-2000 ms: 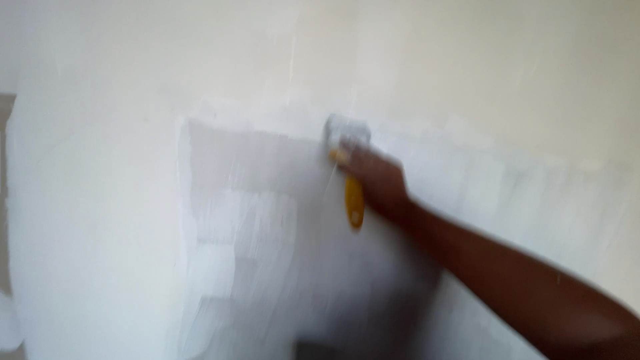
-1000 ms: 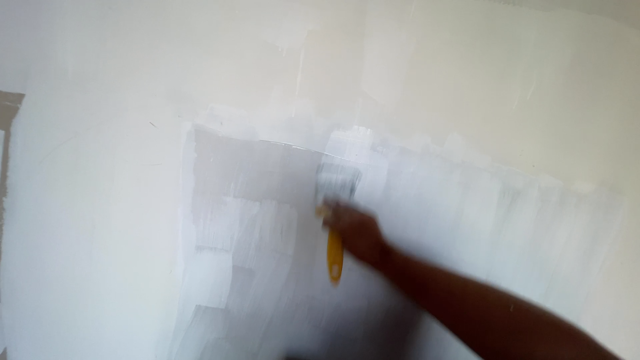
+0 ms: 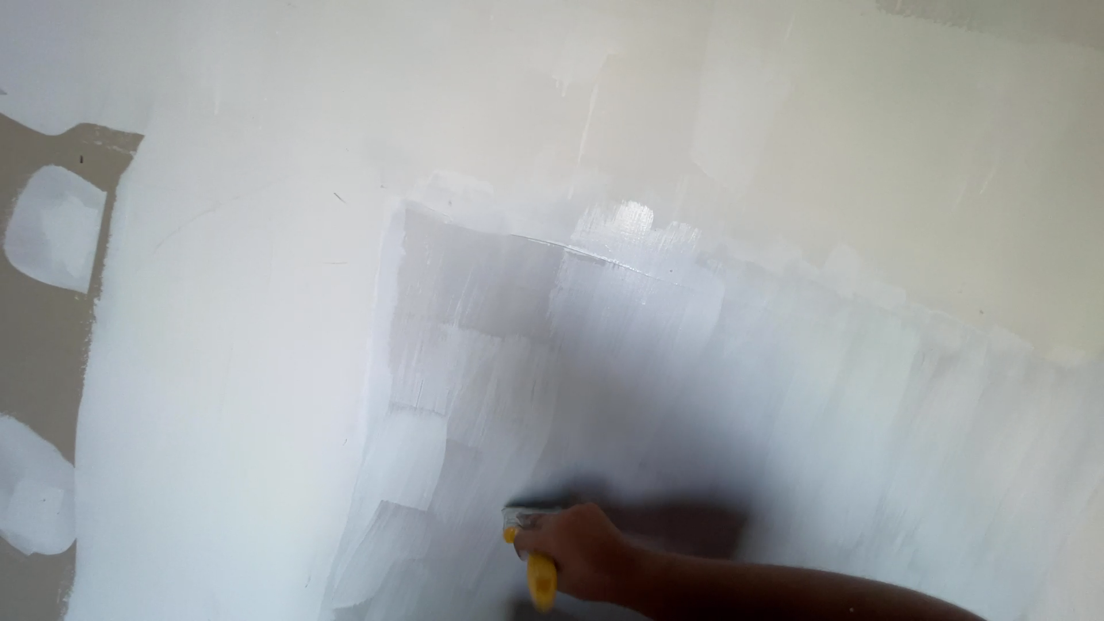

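My right hand [image 3: 580,552] is closed around the yellow handle of a paintbrush [image 3: 542,580], low in the view and a little left of its right half. The brush head, smeared with white, is at or close against the wall [image 3: 638,397]; its bristles are partly lost in shadow. Streaky white paint covers a greyish patch there, and a glossy wet spot [image 3: 634,217] shows along the patch's upper edge. The forearm reaches in from the lower right. My left hand is not in view.
At the left edge is a brown area [image 3: 52,345] with rounded white patches [image 3: 59,226] on it. Pale painted wall [image 3: 224,388] lies between it and the greyish patch. A dark shadow falls around the hand and arm.
The right hand has moved down the wall with the brush, from near the patch's upper edge. White paint now shows along that edge where the brush was.
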